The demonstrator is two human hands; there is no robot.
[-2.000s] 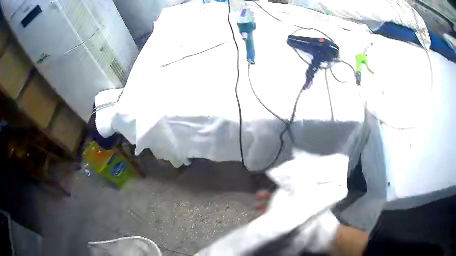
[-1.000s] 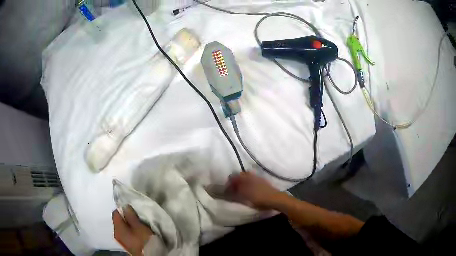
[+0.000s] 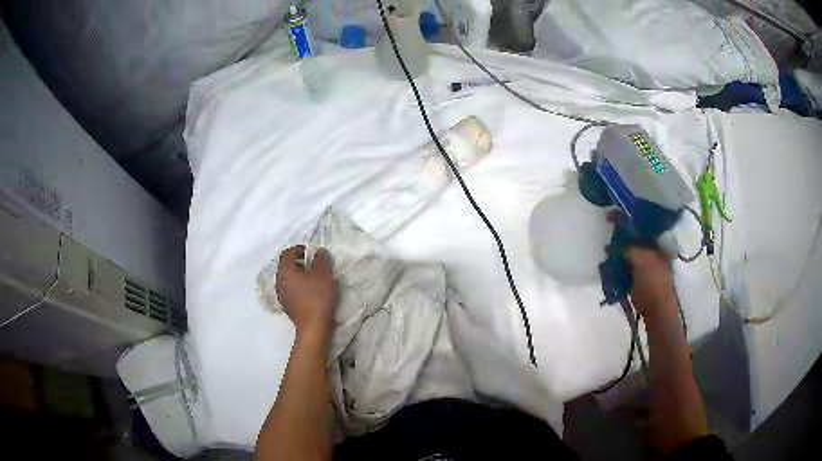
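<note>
My right hand [image 3: 649, 270] is closed around the teal handle of the grey spot cleaning gun [image 3: 651, 176], at the right of the table. Its cloudy white bottle [image 3: 570, 236] sticks out to the left. My left hand [image 3: 306, 281] holds the upper left part of a crumpled grey-white garment [image 3: 392, 315] at the table's near edge. The garment lies over the near end of the long white padded roll [image 3: 467, 144], whose yellowed far end shows. A black power cord [image 3: 478, 212] crosses over the roll.
A green air blow gun [image 3: 714, 200] lies at the right edge. The black hair dryer [image 3: 593, 183] is mostly hidden behind the spot cleaning gun. A blue-and-white spray can [image 3: 298, 34] and a white bottle [image 3: 403, 43] stand at the back. A beige appliance [image 3: 90, 261] is at the left.
My right hand has left the garment and taken hold of the gun, lifting and turning it to the right. My left hand stays on the garment. The view has shifted.
</note>
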